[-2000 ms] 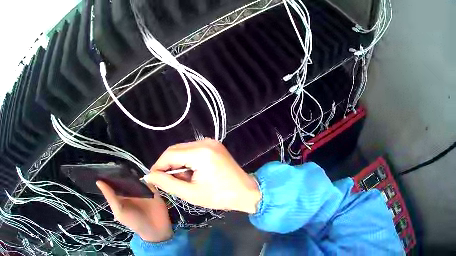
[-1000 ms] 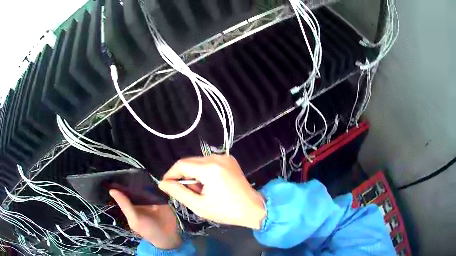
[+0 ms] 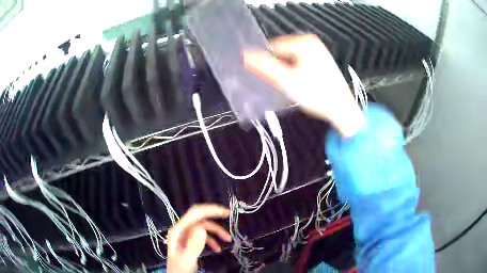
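My right hand [image 3: 304,74] grips a hand-sized dark slab, a smartphone [image 3: 227,48], held upright and tilted at the top middle, before the slotted foam [image 3: 331,32]. Hand and phone are blurred. A white charging cable [image 3: 275,130] has its plug end at the phone's lower end; whether it is plugged in is hard to tell. My left hand [image 3: 197,234] is at the bottom middle, empty, with fingers apart and curled, beside hanging cables. Another white cable [image 3: 219,160] loops from a plug at a dark phone edge [image 3: 190,69] standing in the foam.
The wire-edged rack [image 3: 181,133] crosses the view, with black ridged foam above and below. Bunches of white cables [image 3: 131,168] hang along its front. A red-edged tray [image 3: 307,256] with a dark face is at the bottom right, partly hidden by my sleeve. A grey surface lies right.
The phone has left my left hand and is now in my right hand, raised to the upper foam row. My left hand is now empty. The view has shifted; the compartment tray is out of sight.
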